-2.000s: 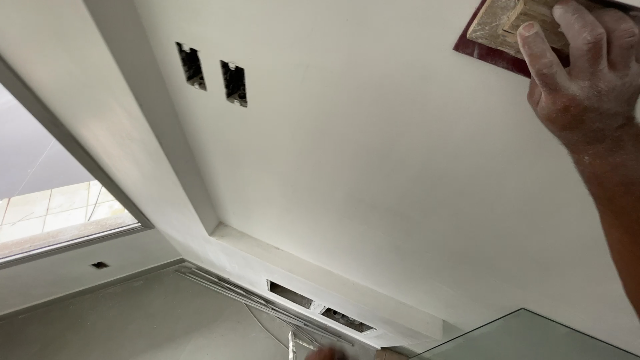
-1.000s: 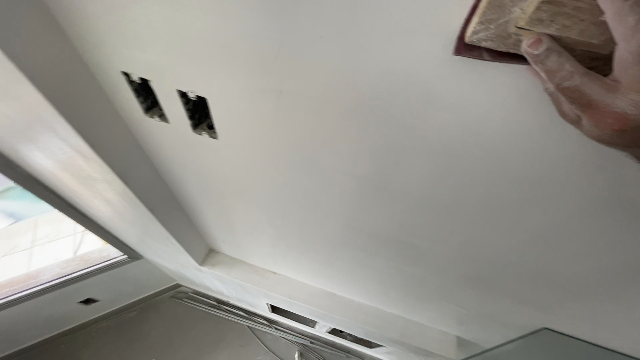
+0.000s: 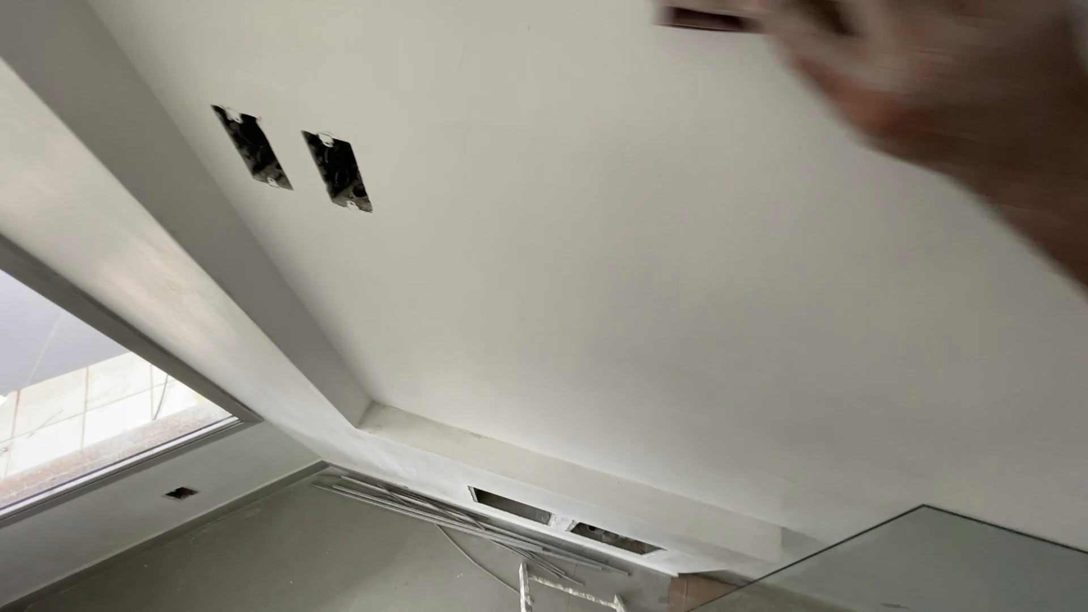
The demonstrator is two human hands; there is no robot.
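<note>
My right hand (image 3: 901, 59), blurred, is at the top right against the white wall (image 3: 595, 255). It holds a sanding block (image 3: 710, 17), of which only a dark red edge shows; the rest is hidden by the hand or cut off by the frame's top. Left of the hand, two rectangular electrical box openings (image 3: 252, 146) are cut side by side in the wall. My left hand is outside the view.
A framed window (image 3: 93, 408) stands at the left. Long thin rods (image 3: 442, 510) lie on the floor (image 3: 280, 552) beside a ledge (image 3: 552, 463) with two openings in its face. A glass pane (image 3: 926, 561) is at the lower right, near a whitish metal frame (image 3: 571, 586).
My right hand and the sanding block have shifted toward the top edge, and less of the block shows. More of the forearm is visible than one second ago.
</note>
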